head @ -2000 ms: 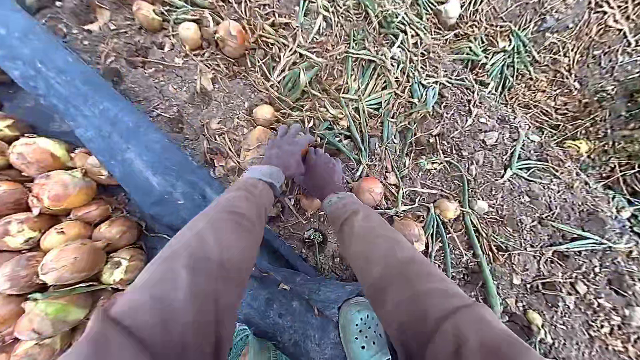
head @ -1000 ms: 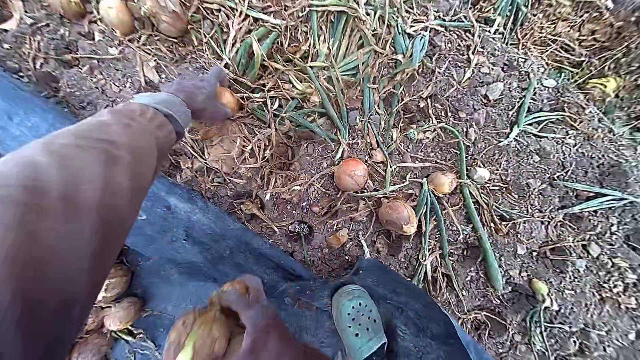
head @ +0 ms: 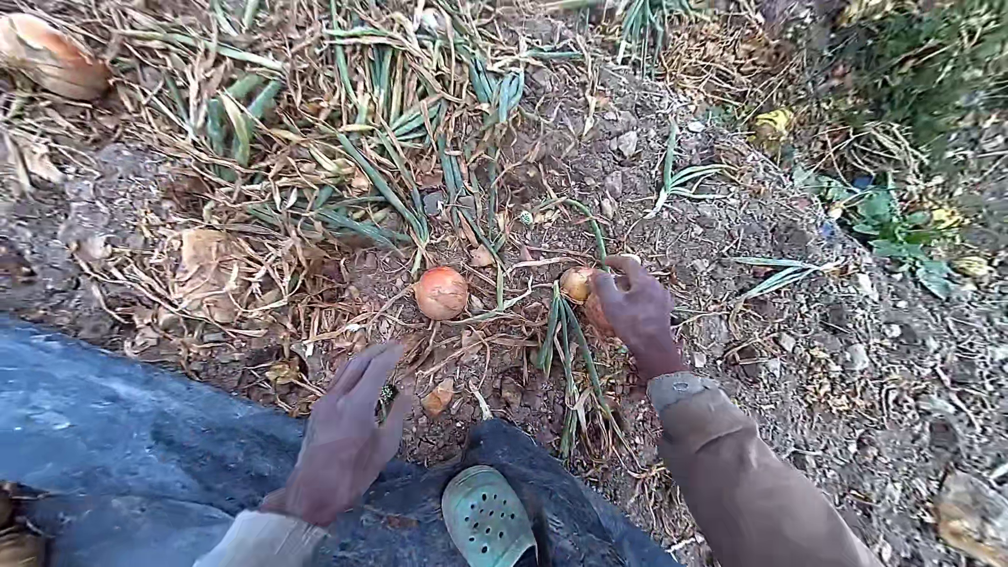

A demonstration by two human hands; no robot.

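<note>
My right hand [head: 636, 311] is over a yellow onion [head: 577, 284] with green leaves below it; a second onion shows partly under my palm. The fingers curl around them, and whether they grip is hidden. To the left of that, an orange-skinned onion [head: 441, 293] lies on the soil, untouched. My left hand [head: 350, 429] hovers low over the ground near the dark sheet, its fingers apart and nothing in it. At the upper left lies a larger onion [head: 53, 57] among dry stalks.
A dark blue plastic sheet [head: 142, 441] covers the lower left, with a few onions at its edge. A green perforated clog [head: 488, 516] stands at bottom centre. Cut onion leaves [head: 378, 181] and dry stalks litter the soil, and weeds [head: 898, 228] grow at the right.
One second ago my right hand was low by the sheet holding onions, which it no longer has; it has moved up and right. My left hand has left the onion at upper left.
</note>
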